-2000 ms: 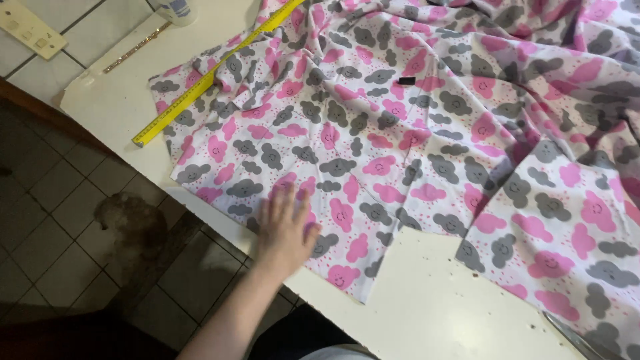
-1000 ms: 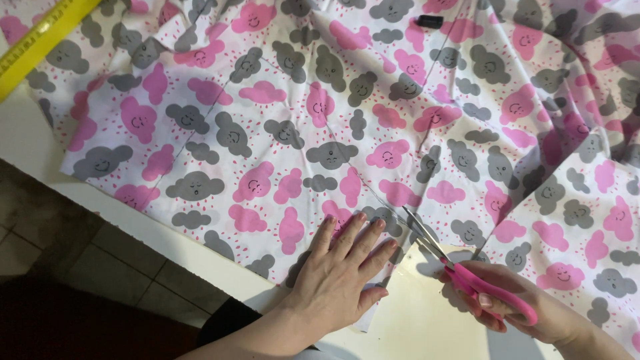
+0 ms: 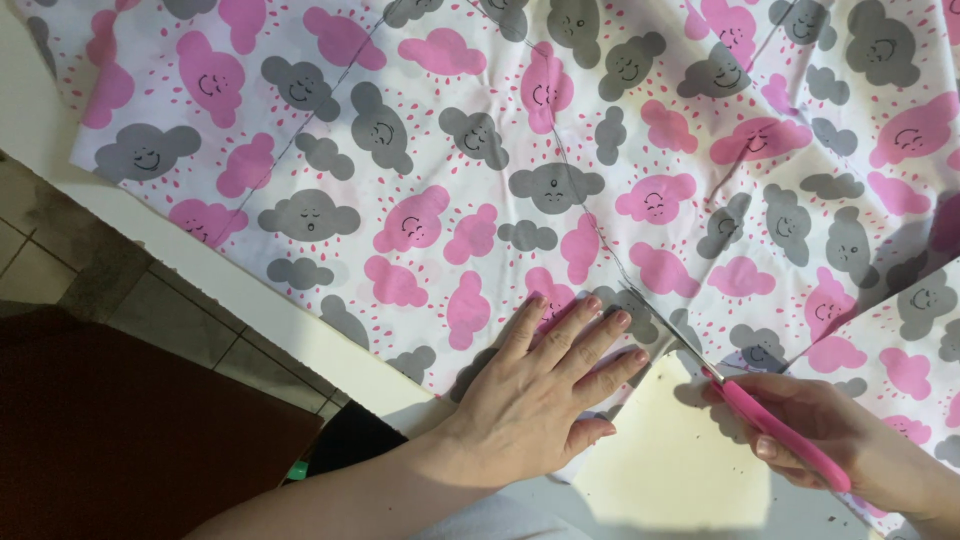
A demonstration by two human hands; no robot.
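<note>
White cotton-like fabric (image 3: pixel 465 180) printed with pink and grey clouds is spread over a white table, slightly creased and marked with dark drawn lines. My left hand (image 3: pixel 551 382) lies palm down on it near the lower middle, fingers spread. In my right hand (image 3: pixel 817 427) are scissors (image 3: pixel 780 431) with pink handles, at the lower right. Their metal blades look nearly closed and lie at the fabric's cut edge, with the tips on a drawn line just beyond my left fingertips. Below the blades, the cut edges stand apart and show the tabletop.
The white tabletop (image 3: pixel 675 450) shows between the cut edges, with small dark specks on it. Its front edge runs diagonally at the left, above a tiled floor (image 3: pixel 187 315) and a dark brown surface (image 3: pixel 135 435). More cloud fabric (image 3: pixel 915 307) lies folded at the right.
Two seconds ago only my left hand showed; one second ago the pink scissors were in my right hand with blades apart. The blades are now closer together on the fabric. The view has moved closer.
</note>
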